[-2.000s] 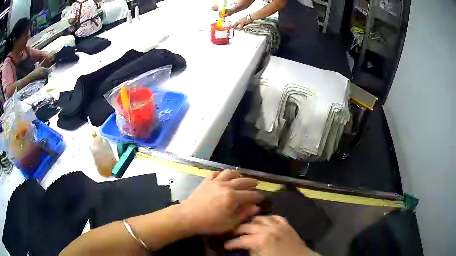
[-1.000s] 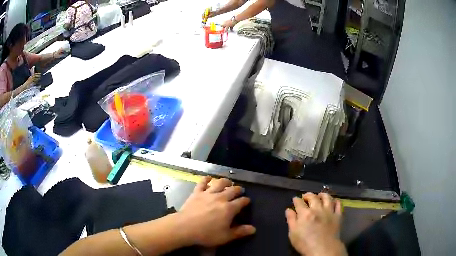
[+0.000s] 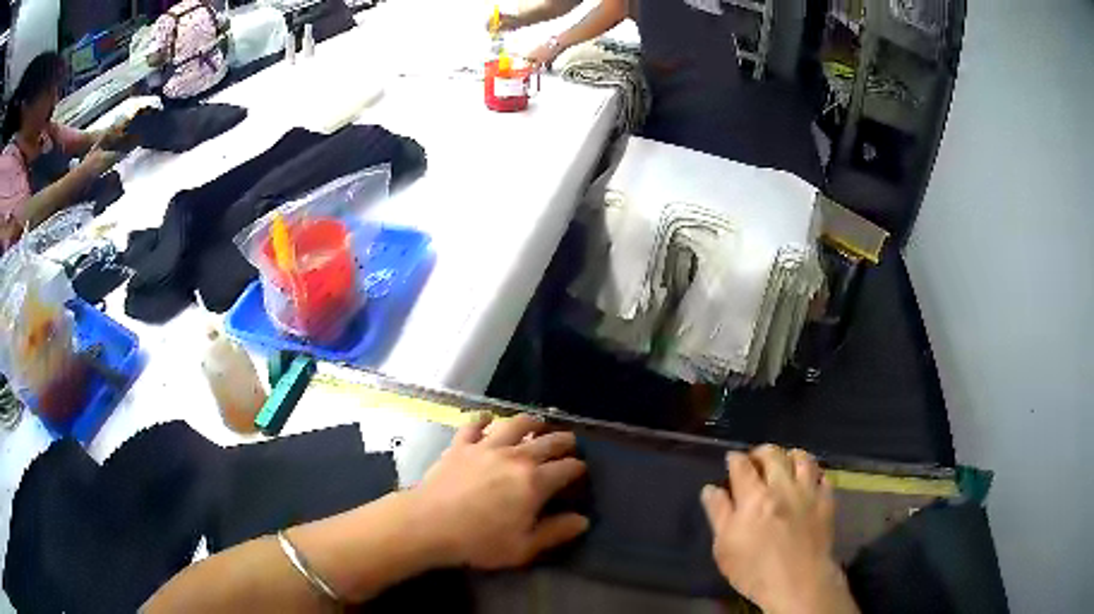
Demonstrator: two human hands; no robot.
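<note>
A black panel (image 3: 648, 510) lies flat on the machine's metal bed, its far edge along the bar (image 3: 600, 428) with a yellow strip. My left hand (image 3: 510, 486) rests flat on the panel's left part, fingertips at the bar. My right hand (image 3: 774, 516) rests on its right part, fingertips near the bar. Neither hand visibly grips the panel. Green brackets stand at the bar's left end (image 3: 284, 393) and right end (image 3: 973, 483). The panel's near edge is partly hidden by my left forearm.
Black panels (image 3: 120, 504) lie left; a black heap (image 3: 936, 564) lies right. A glue bottle (image 3: 234, 381) and bagged red pot (image 3: 314, 276) in a blue tray (image 3: 402, 270) stand beyond. Pale panels (image 3: 720, 216) hang behind the bar. People work at the white table (image 3: 504, 216).
My hands were close together, then spread apart over the panel; my right hand has since moved slightly right. The bar's broad metal face, visible one second ago, now shows as a thin edge.
</note>
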